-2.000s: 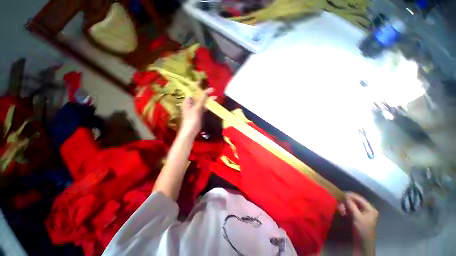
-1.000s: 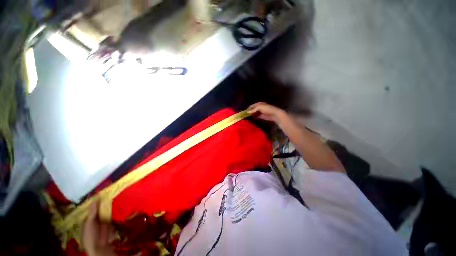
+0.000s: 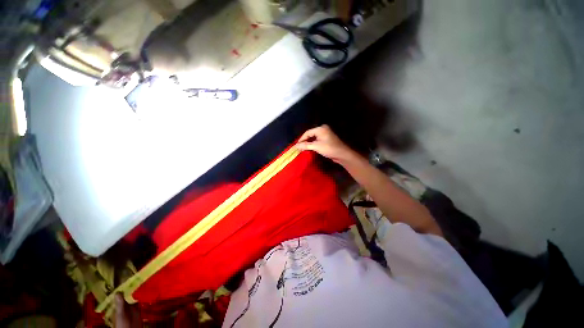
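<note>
A red fabric piece [image 3: 256, 211] lies across the lap, below the table edge. A long yellow strip [image 3: 211, 221] runs straight along its upper edge, from lower left to upper right. My right hand [image 3: 323, 142] pinches the strip and red cloth at the upper right end. My left hand [image 3: 121, 312] is at the strip's lower left end, small, dark and partly cut off by the bottom edge; its fingertips touch the strip.
The white machine table [image 3: 160, 147] is above the cloth under bright glare. The sewing machine [image 3: 205, 38] stands at its back. Snips [image 3: 214, 94] lie near the needle area. Black-handled scissors [image 3: 328, 43] lie at the table's far right edge. Red and yellow cloth [image 3: 96, 272] is piled lower left.
The view has swung from the left side to the right since the first frame. In the last second, my left hand has moved lower, and the yellow strip lies straighter and steeper between the hands.
</note>
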